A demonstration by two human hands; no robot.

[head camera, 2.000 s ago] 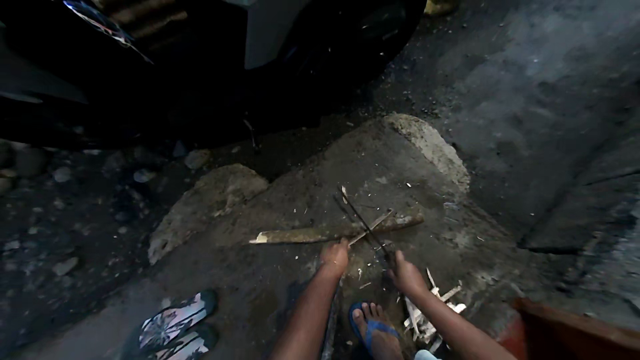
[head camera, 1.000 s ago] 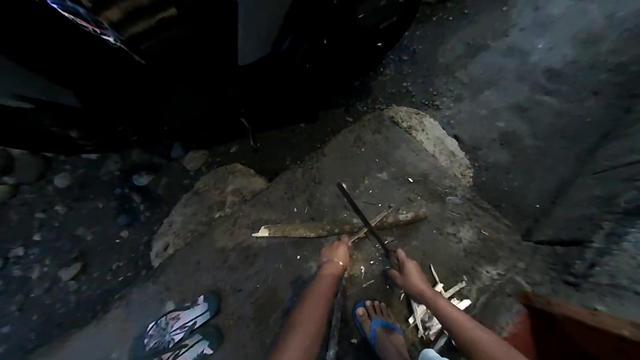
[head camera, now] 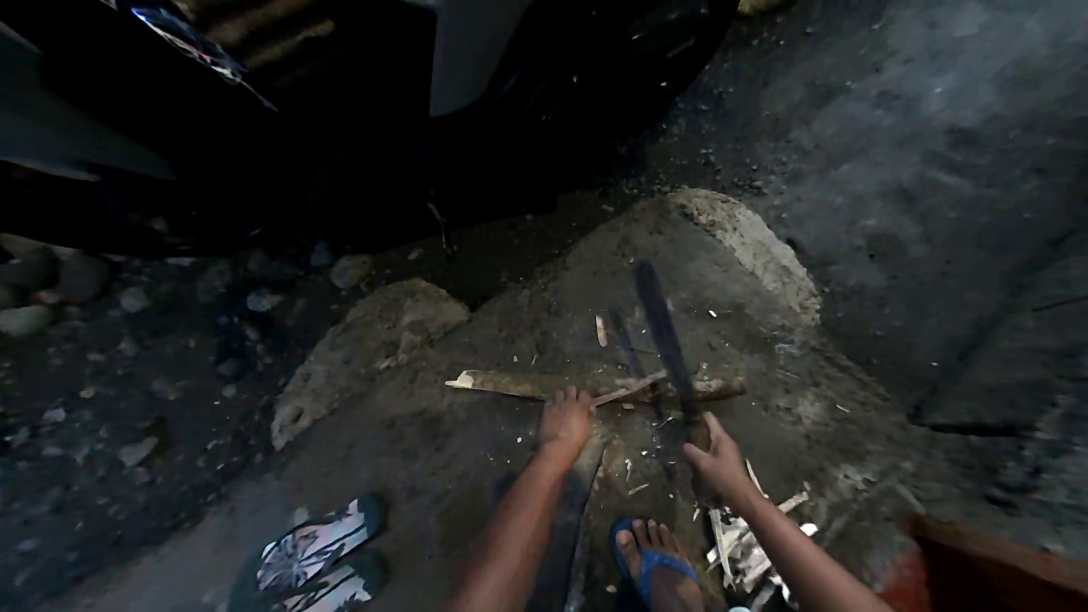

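My left hand is closed on the near end of a thin wooden stick, which slants to the upper right across a thicker branch. That branch lies crosswise on the concrete, its left end pale and cut. In my right hand is the handle of a machete, whose dark, motion-blurred blade points away from me above the right part of the branch. Whether the blade touches the stick I cannot tell. A pale wood chip lies beyond the branch.
Split wood pieces lie beside my sandalled foot. A pair of patterned flip-flops rests at lower left. A reddish-brown object stands at lower right. Stones and a dark vehicle are beyond the rough concrete edge.
The machete blade has swung to a more upright angle, to the right of where it crossed the stick before. My left hand stays on the stick by the branch.
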